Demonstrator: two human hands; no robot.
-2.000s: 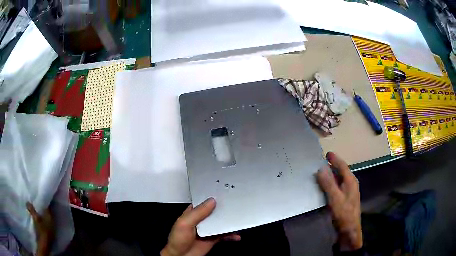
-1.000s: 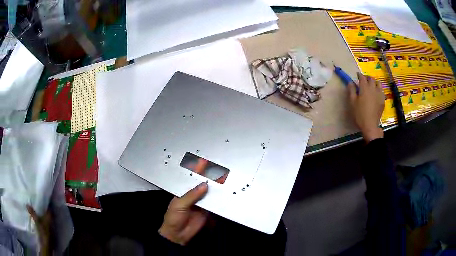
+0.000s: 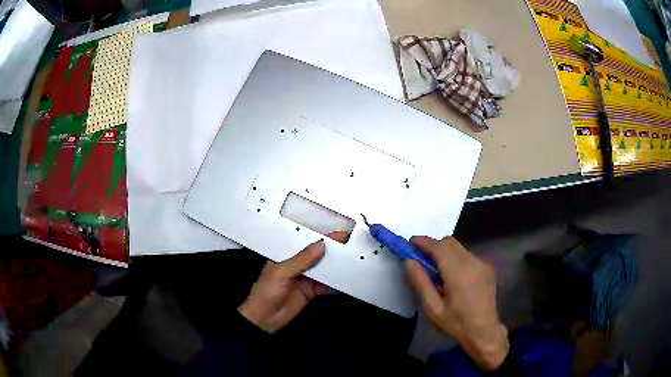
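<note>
A silver metal plate (image 3: 331, 147) with rounded corners, one rectangular cutout and small holes is held tilted over the bench's front edge. My left hand (image 3: 287, 287) grips its lower edge below the cutout, thumb on top, fingers underneath; a fingertip shows through the cutout. My right hand (image 3: 463, 294) holds a blue deburring tool (image 3: 401, 247) like a pen. Its thin hooked tip is over the plate, just right of the cutout; I cannot tell if it touches.
A checked cloth (image 3: 456, 74) lies on tan cardboard (image 3: 530, 118). A hammer (image 3: 602, 103) lies on a yellow printed sheet (image 3: 644, 125). White wrapping (image 3: 162, 147) is under the plate's left side. A red-and-green sheet (image 3: 66, 169) with a dotted sheet (image 3: 114, 81) is at left.
My right hand has picked up the blue tool from the cardboard and brought it over the plate. The plate has turned to a slant, held by my left hand. The hand and white sleeve at lower left are gone.
</note>
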